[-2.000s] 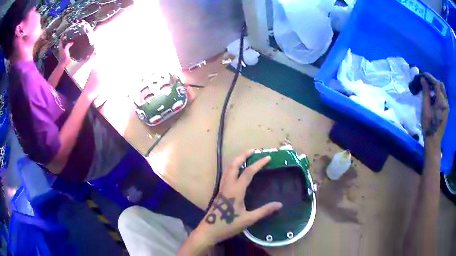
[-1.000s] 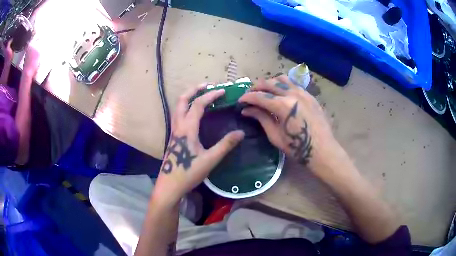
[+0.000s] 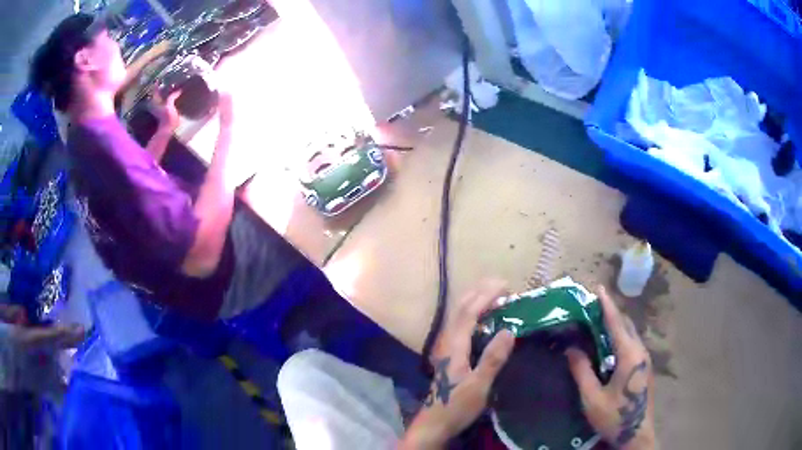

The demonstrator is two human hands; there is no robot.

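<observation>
An oval housing (image 3: 547,318) with a glossy green band, dark recessed centre and pale rim is at the bench's near edge. My left hand (image 3: 470,365) grips its left side, thumb over the top. My right hand (image 3: 623,387) grips its right side, thumb on the dark centre. No separate small part can be made out under my fingers. A white squeeze bottle (image 3: 635,269) stands to the right. A pale coil (image 3: 547,255) lies just beyond the housing. Another green housing (image 3: 345,182) sits further left on the bench.
A blue crate (image 3: 607,141) with white liner and dark parts is at the right. A dark flat pad (image 3: 673,235) lies beside it. A black cable (image 3: 450,189) crosses the cardboard (image 3: 501,189). A person (image 3: 141,189) works at the left, holding another housing.
The view swung down, then back up. My right hand came from the crate to the housing. Both hands now grip its sides, and it sits nearer the bench edge, away from the coil.
</observation>
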